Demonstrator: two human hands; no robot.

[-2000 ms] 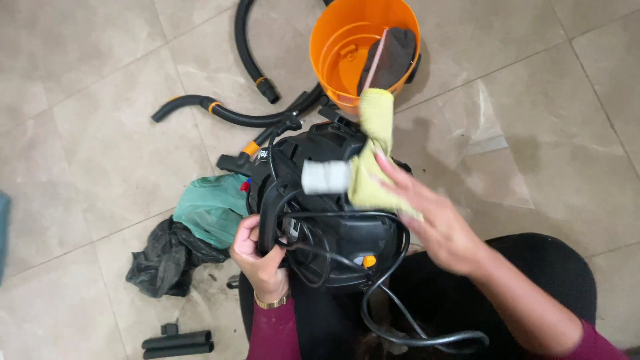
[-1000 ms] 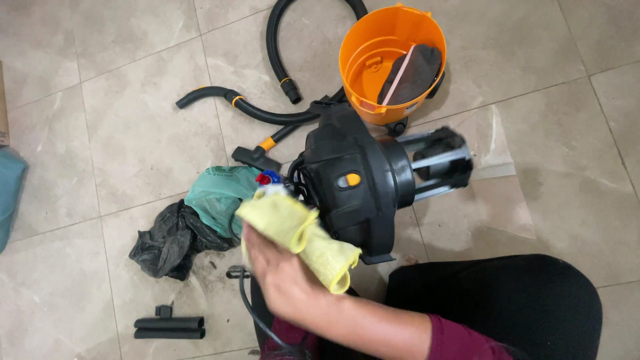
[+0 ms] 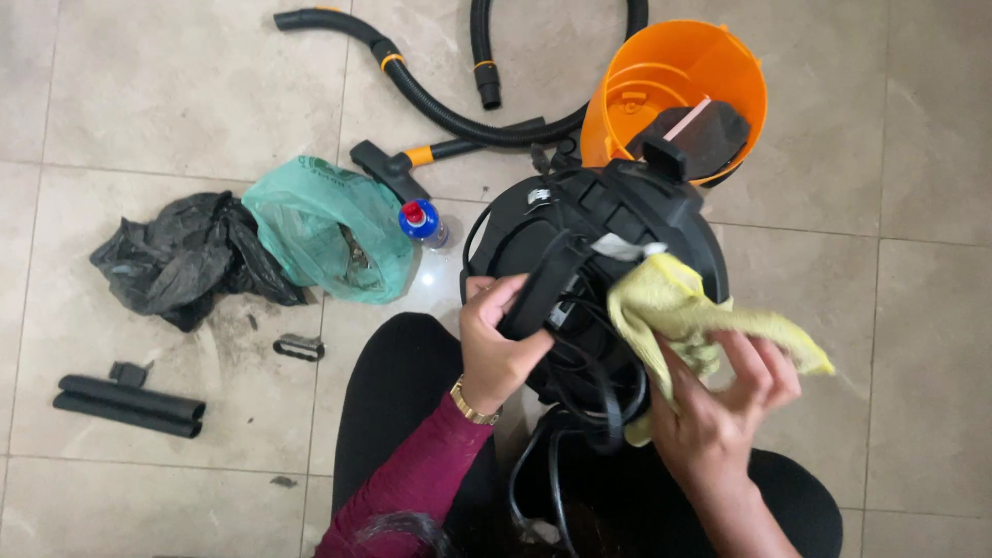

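Observation:
My left hand point(image 3: 504, 341) grips the black carry handle point(image 3: 546, 283) on top of the vacuum cleaner's motor head point(image 3: 496, 209). In my right hand point(image 3: 713, 411) is a yellow cloth point(image 3: 674, 302), bunched over the right part of the head. A white piece point(image 3: 620, 246) pokes out beside the cloth; I cannot tell what it is. The black power cord point(image 3: 570, 387) lies looped over the head and hangs down between my legs. Behind the head stands the orange vacuum tank point(image 3: 604, 116), with a dark filter bag point(image 3: 717, 139) inside.
Left of the head are a blue bottle with a red cap point(image 3: 421, 221), a green plastic bag point(image 3: 271, 209) and a black plastic bag point(image 3: 178, 256). A floor nozzle point(image 3: 391, 170) and black hose point(image 3: 442, 108) lie beyond. Small black attachments point(image 3: 128, 404) rest at lower left.
The motor head, on its side one second ago with its filter cage pointing right, now shows its top. My left hand has come into view on the handle. The cloth has moved right over the head.

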